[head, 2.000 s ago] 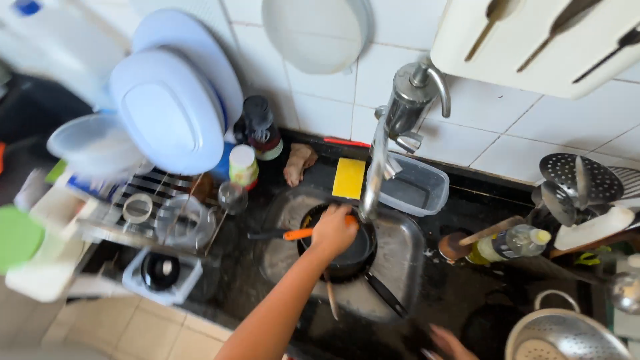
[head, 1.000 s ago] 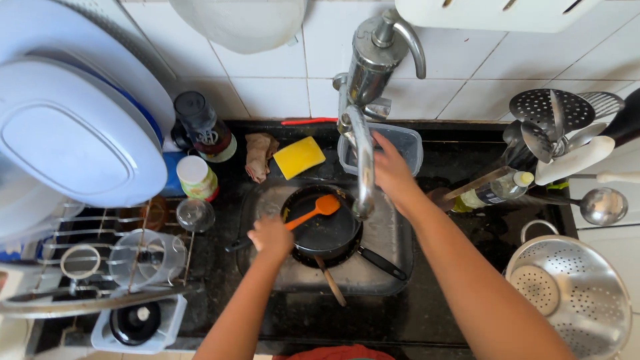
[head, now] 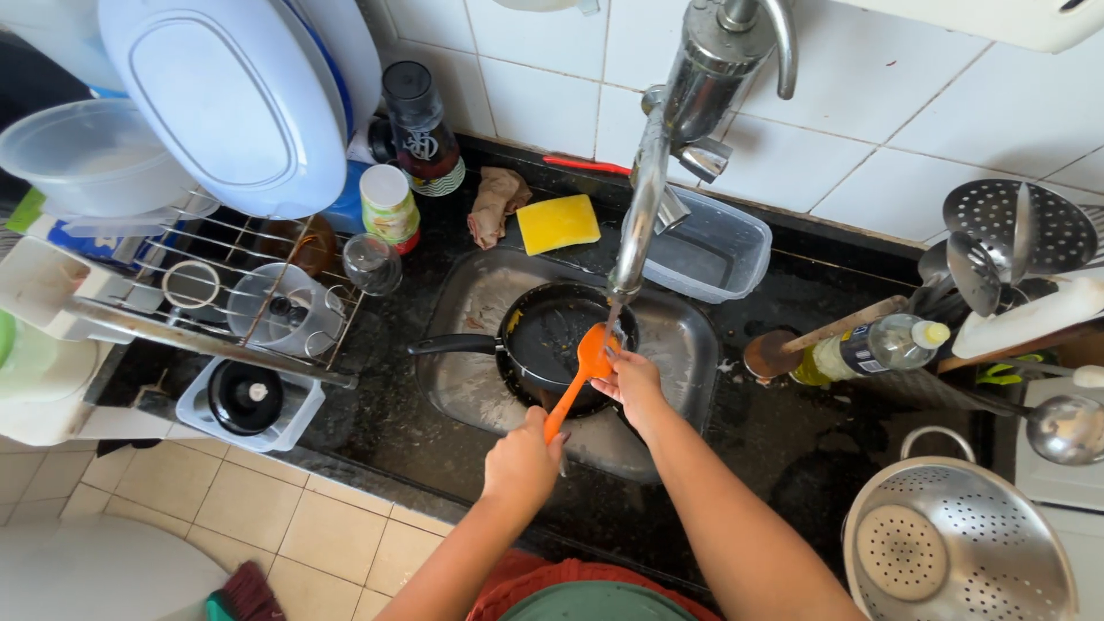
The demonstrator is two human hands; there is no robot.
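Note:
My left hand [head: 523, 461] is closed around the handle of an orange spatula or spoon [head: 592, 352], which points up and right. The fingers of my right hand [head: 636, 386] touch its head, under a thin stream of water from the metal faucet [head: 642, 203]. Beneath it, a black frying pan [head: 556, 341] lies in the steel sink [head: 681, 354], its handle to the left, with bits of yellow food residue on it. Another dark pan is partly hidden below. A yellow sponge [head: 559, 224] lies behind the sink, beside a crumpled brownish cloth [head: 498, 205].
Right of the faucet stands a clear plastic container [head: 711, 246]. A wire dish rack [head: 259, 293] with large plates [head: 228, 103] is at left. A bottle [head: 871, 347], hanging or standing utensils [head: 1018, 228] and a steel colander [head: 957, 543] occupy the right side.
My right hand has come from the clear container to the orange utensil's head. The utensil, lying over the pan a second ago, is now raised under the faucet, with water running.

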